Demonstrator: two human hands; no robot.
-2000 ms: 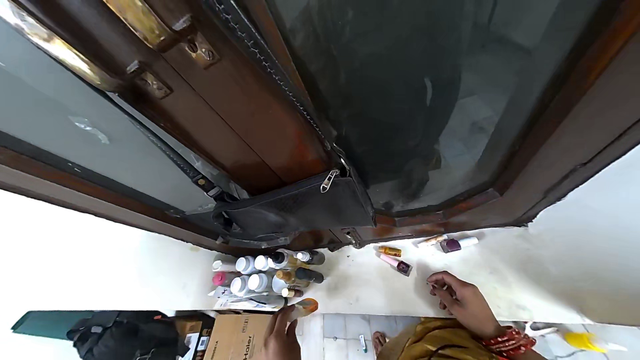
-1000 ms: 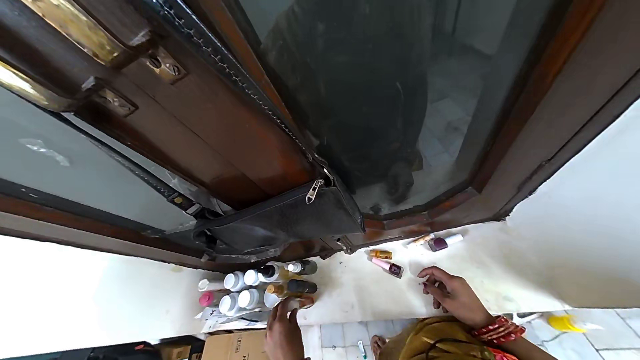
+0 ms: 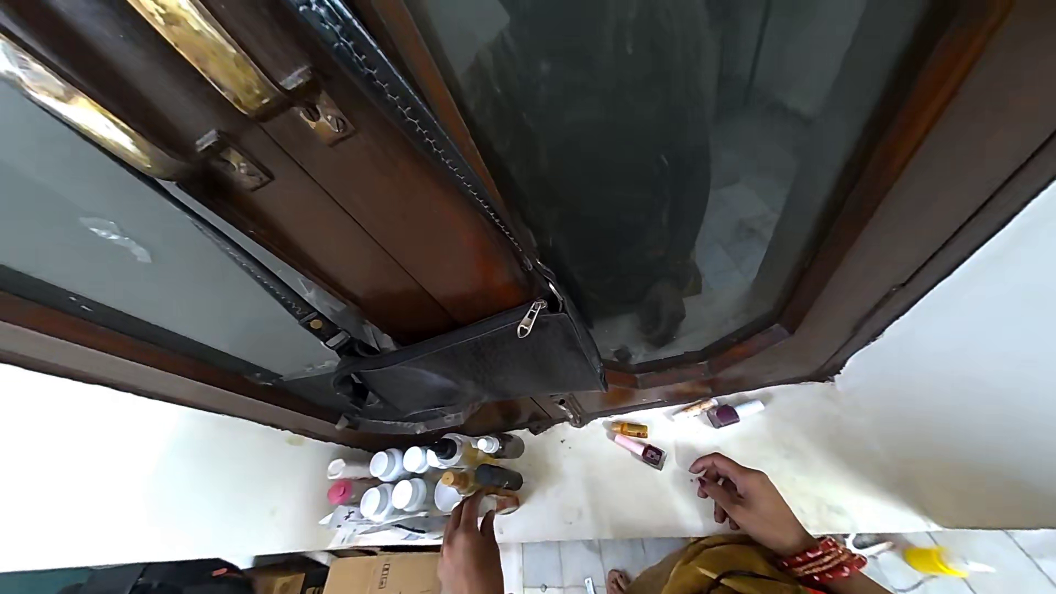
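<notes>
My left hand reaches up from the bottom of the view, its fingers on a small bottle with a white cap and orange-brown body at the front right of a group of bottles. White-capped bottles, a pink-capped one and a dark bottle stand close together beside it. My right hand hovers over the white ledge with fingers curled; whether it holds anything small cannot be told. To its left lie a pink-capped nail polish bottle and a small amber bottle.
A dark purple nail polish bottle with a white cap lies beside a slim tube at the back of the ledge. A black bag hangs against the brown wooden doors. Below the ledge are a cardboard box and a yellow object.
My left hand has brought the small orange-brown bottle from the ledge's front edge in against the group. My right hand stays over the ledge.
</notes>
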